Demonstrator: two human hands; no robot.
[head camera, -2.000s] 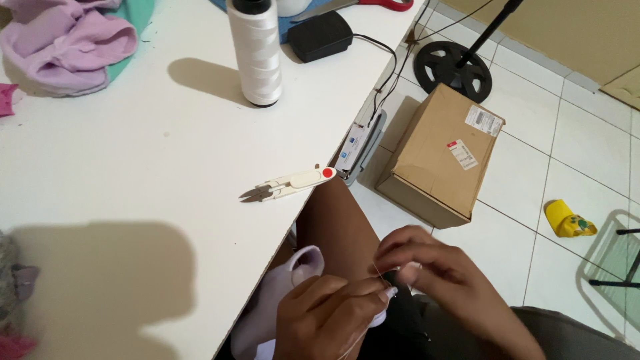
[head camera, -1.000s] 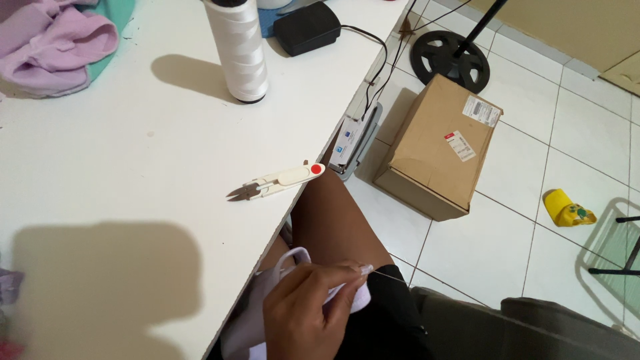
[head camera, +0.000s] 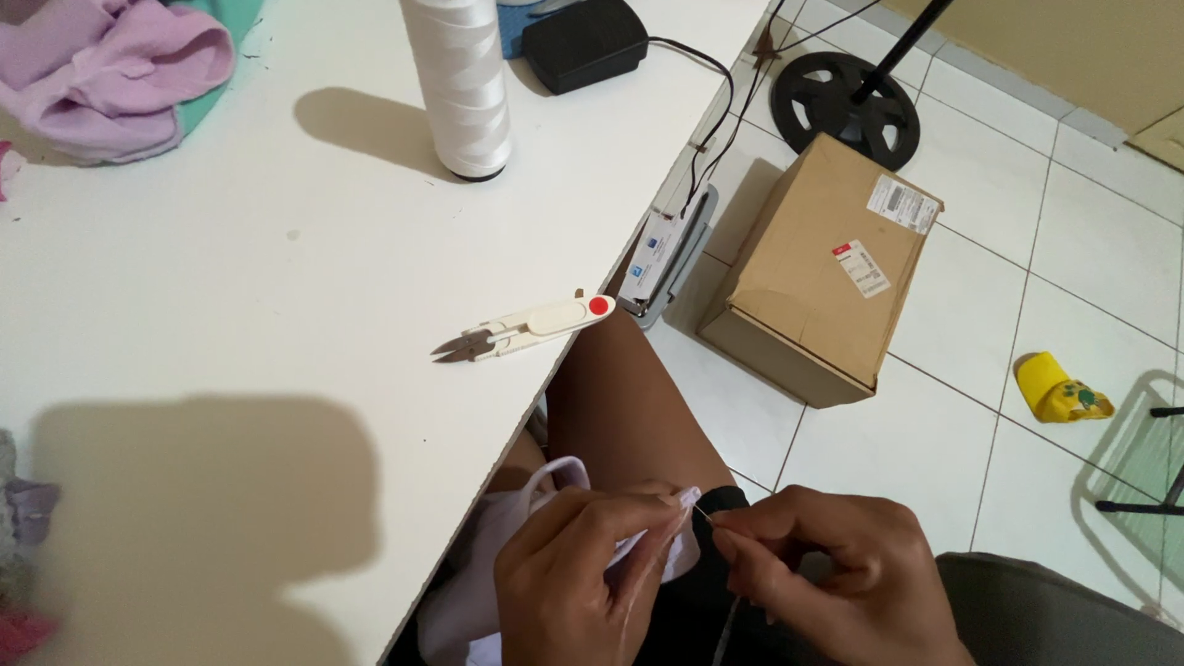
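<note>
My left hand (head camera: 583, 573) pinches the edge of a pale lilac piece of fabric (head camera: 453, 610) over my lap. My right hand (head camera: 832, 564), just to its right, holds a thin sewing needle (head camera: 703, 511) between thumb and forefinger, with its tip at the fabric edge. A thread runs down from the hands. Thread snips with a white body (head camera: 555, 319) lie at the table's edge, blades pointing left. Farther back a large cone of white thread (head camera: 462, 92) stands upright on the table.
The white table (head camera: 231, 296) bears lilac fabric (head camera: 120, 74) and a black foot pedal or adapter (head camera: 585, 44) with a cord. A cardboard box (head camera: 823, 268), a black round stand base (head camera: 844, 111) and a yellow cloth item (head camera: 1059, 388) are on the tiled floor.
My right hand, out of clear view one second ago, is back beside my left hand at the fabric edge. My left hand has kept its hold on the fabric.
</note>
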